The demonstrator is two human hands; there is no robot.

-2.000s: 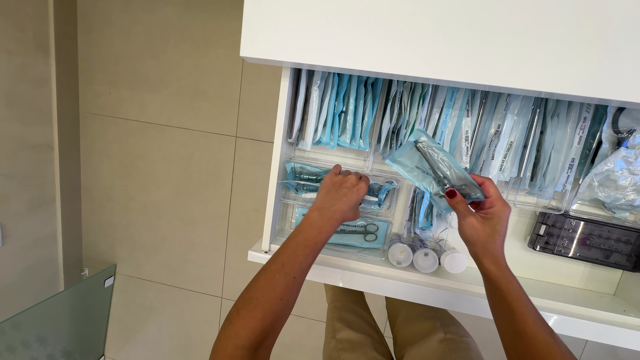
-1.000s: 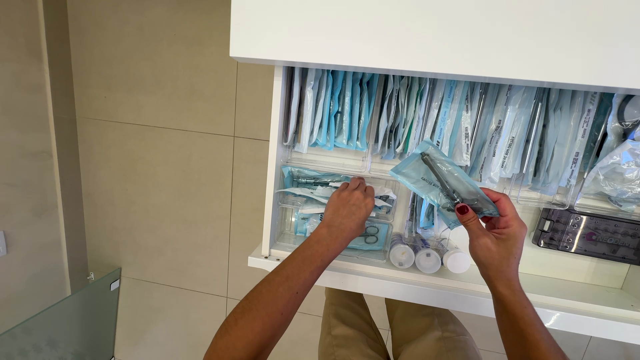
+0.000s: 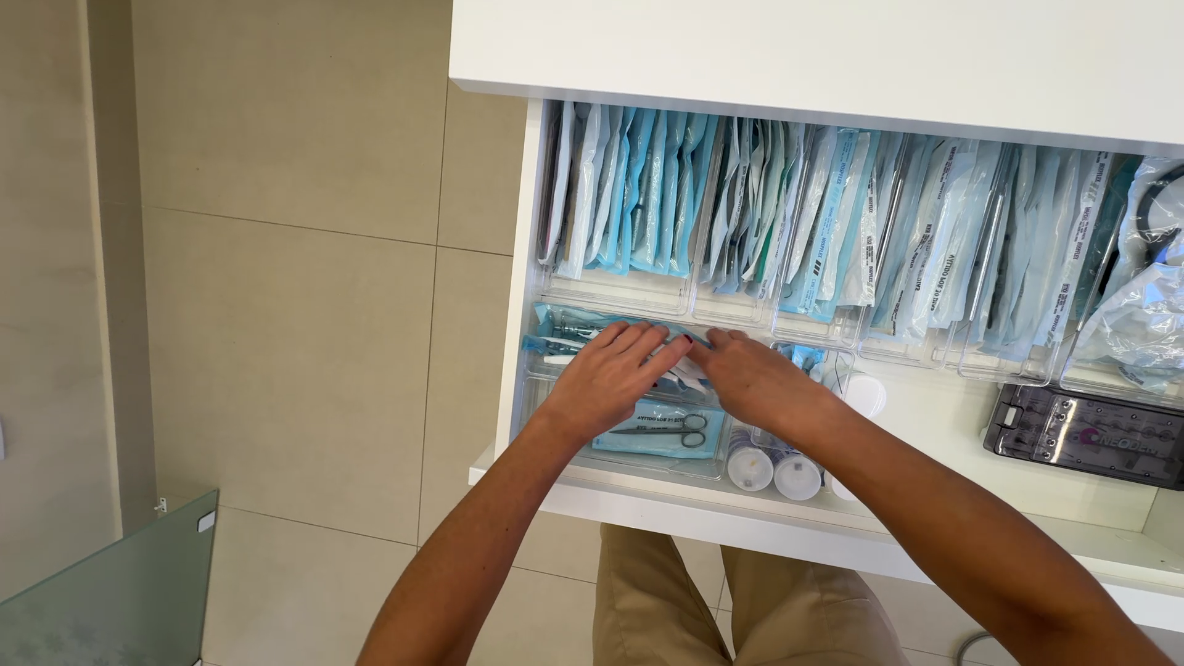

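My left hand point(image 3: 610, 375) rests over blue and clear sterilization pouches point(image 3: 566, 326) in a clear plastic tray at the drawer's front left. Beside it, touching or nearly so, my right hand point(image 3: 745, 375) reaches into the same tray, fingertips on a pouch edge. The hands cover most of these pouches, and whether either one grips a pouch is unclear. Just below them, a pouch with scissors point(image 3: 661, 430) lies flat in another clear compartment. White-capped containers point(image 3: 797, 476) stand under my right wrist.
Upright instrument pouches point(image 3: 647, 190) fill clear bins along the drawer's back. A dark, transparent-lidded case point(image 3: 1087, 435) lies at the right, below a bagged item point(image 3: 1142, 314). The white drawer front point(image 3: 703, 536) runs before my legs; a glass panel point(image 3: 120, 583) stands at lower left.
My right hand has moved left and down into the front-left tray; the pouch it held up a second ago is no longer seen raised. My left hand stays over that tray.
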